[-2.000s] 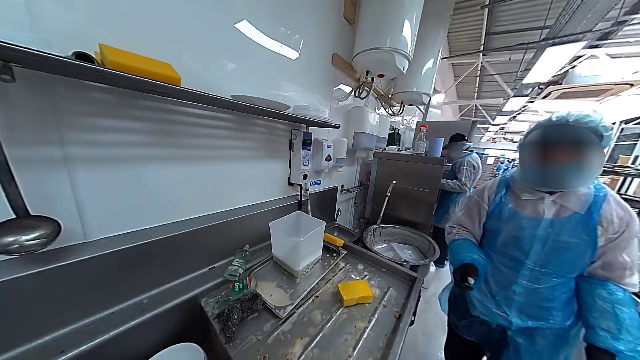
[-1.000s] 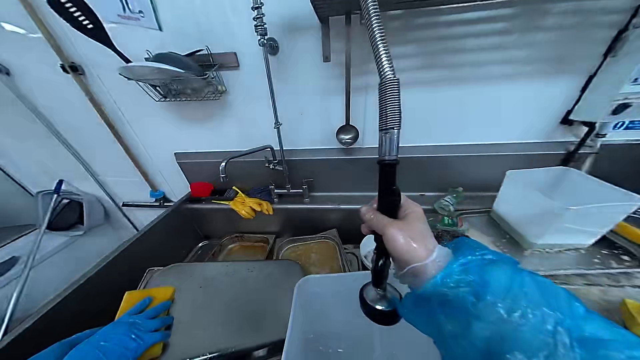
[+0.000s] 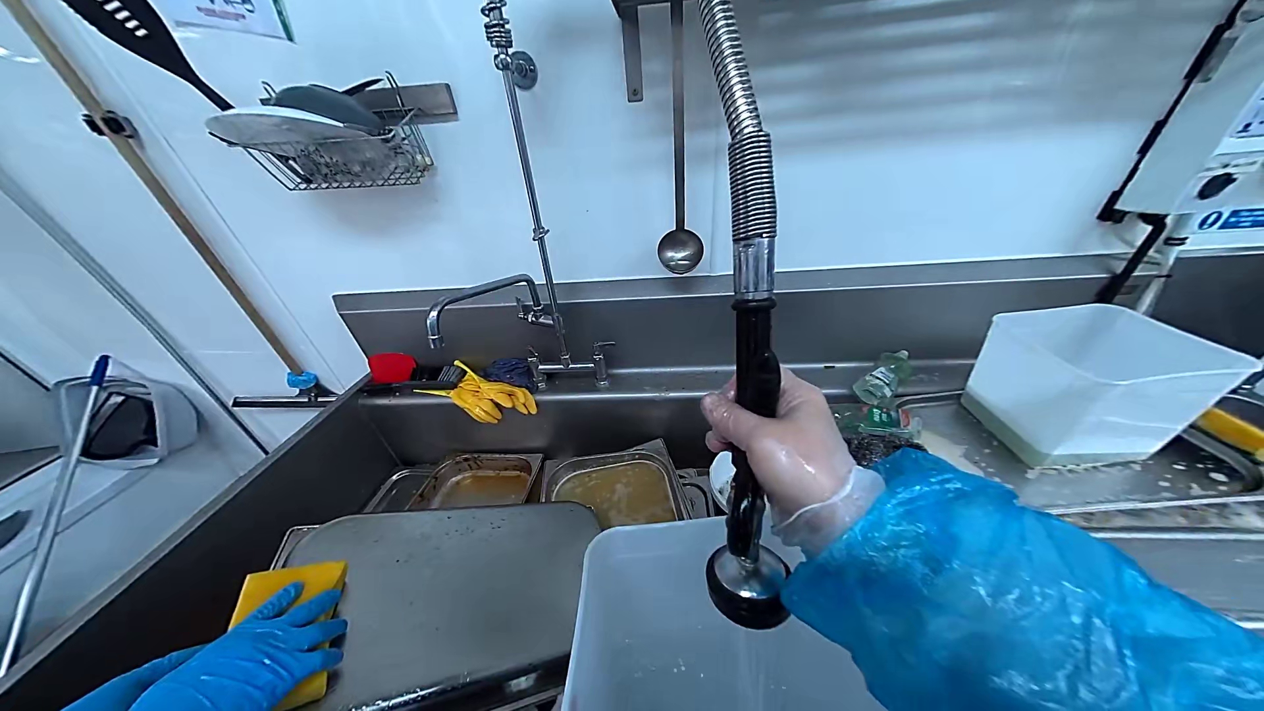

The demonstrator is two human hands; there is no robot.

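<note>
My right hand (image 3: 785, 454), in a clear glove with a blue plastic sleeve, is closed around the black handle of a pre-rinse spray hose (image 3: 754, 365). The spray head points down over a white plastic tub (image 3: 642, 612) in the sink. At the lower left, my left hand (image 3: 262, 647), in a blue rubber glove, lies with its fingers spread on a yellow sponge (image 3: 281, 592). The sponge rests at the left edge of a grey metal tray (image 3: 464, 583). Behind that tray sit metal pans (image 3: 617, 489) with brownish liquid in them.
Yellow rubber gloves (image 3: 484, 395) hang over the sink's back rim beside a swivel tap (image 3: 484, 288). On the right drainboard stand a translucent tub (image 3: 1096, 385) and a green-tinted plastic bottle (image 3: 882, 380). A ladle (image 3: 680, 250) and a wire rack (image 3: 395, 163) hang on the wall.
The view has swung from the drainboard and a co-worker to the sink since the earliest frame. Between one second ago and now, both hands keep nearly the same places, on sponge and sprayer.
</note>
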